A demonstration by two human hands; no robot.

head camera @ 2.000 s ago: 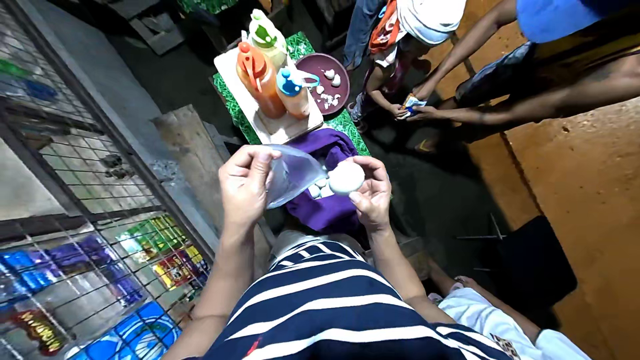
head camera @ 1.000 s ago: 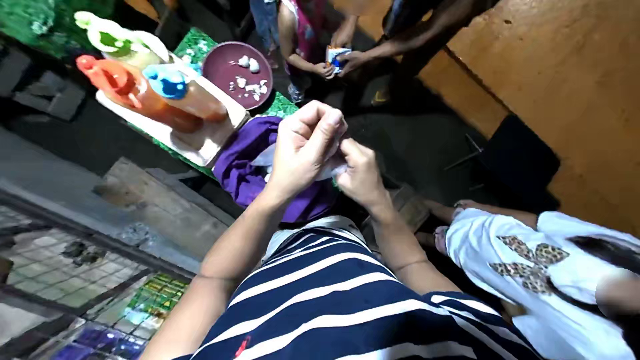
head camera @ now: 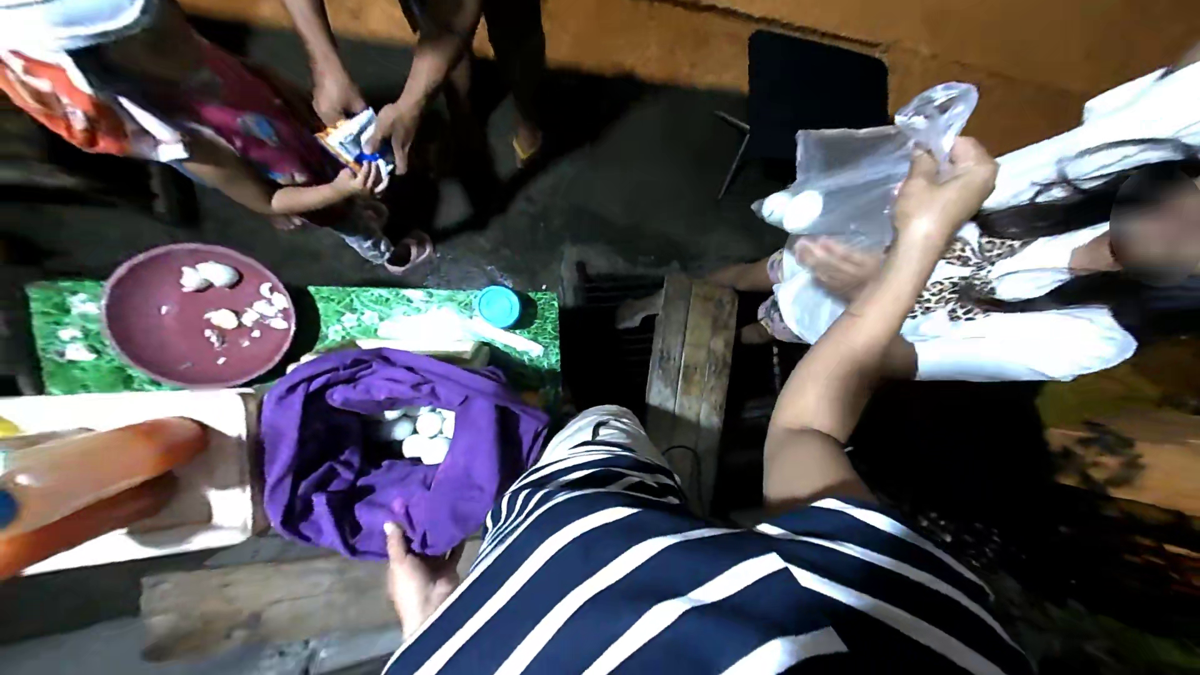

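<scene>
My right hand [head camera: 937, 192] is raised at the right and grips the gathered top of a clear plastic bag [head camera: 848, 173]. White eggs [head camera: 795, 211] lie in the bag's lower corner. Just under it is another person's hand [head camera: 837, 265]. My left hand [head camera: 417, 577] is low, at the near edge of a purple cloth [head camera: 375, 506], its thumb against the fabric; whether the fingers grip it is hidden. The cloth forms a nest around several white eggs [head camera: 428, 436].
On the green patterned table cover [head camera: 352, 314] are a maroon bowl [head camera: 197, 319] with shell bits and a teal lid [head camera: 498, 306]. Orange sauce bottles [head camera: 103, 478] lie over a white tray [head camera: 230, 469]. A wooden bench [head camera: 692, 361], a dark chair [head camera: 816, 94] and people stand around.
My hands were together in front of me; now they are apart, the right one holding the bag out beside a seated person, the left down at the purple cloth. The view has turned strongly.
</scene>
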